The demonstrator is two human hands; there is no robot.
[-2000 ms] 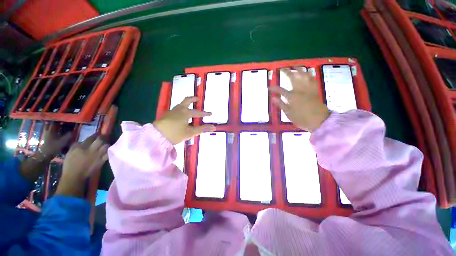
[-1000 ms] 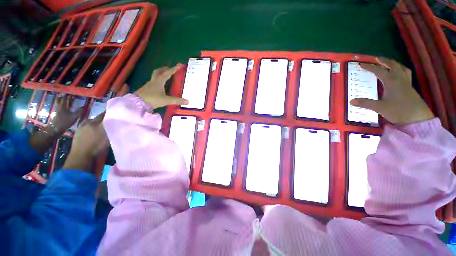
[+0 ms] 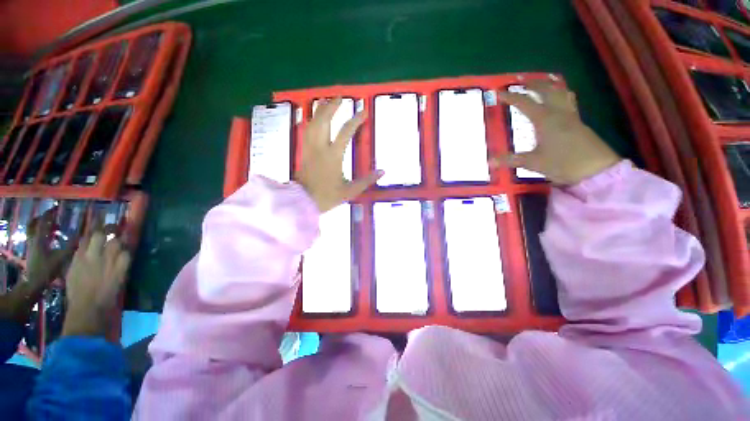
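A red-orange foam tray [image 3: 435,191] lies in front of me with two rows of smartphones in its pockets. Most screens glow plain white, like the middle top phone [image 3: 396,140]. The top-left phone [image 3: 270,145] shows faint lines of text. The bottom-right phone [image 3: 539,253] has a dark screen and is partly covered by my right sleeve. My left hand [image 3: 331,161] is over the second top phone, fingers spread, holding nothing. My right hand [image 3: 553,134] is over the top-right phone, fingers spread, covering part of its lit screen.
Stacked trays with dark phones stand at the left [image 3: 105,111] and right [image 3: 641,123]. At the lower left, a neighbour's hands [image 3: 93,275] in blue sleeves work over another tray. The trays lie on a dark green bench [image 3: 329,51].
My left hand has moved from the tray's left edge onto the second top phone. The bottom-right phone's screen has gone from white to dark. The view has shifted.
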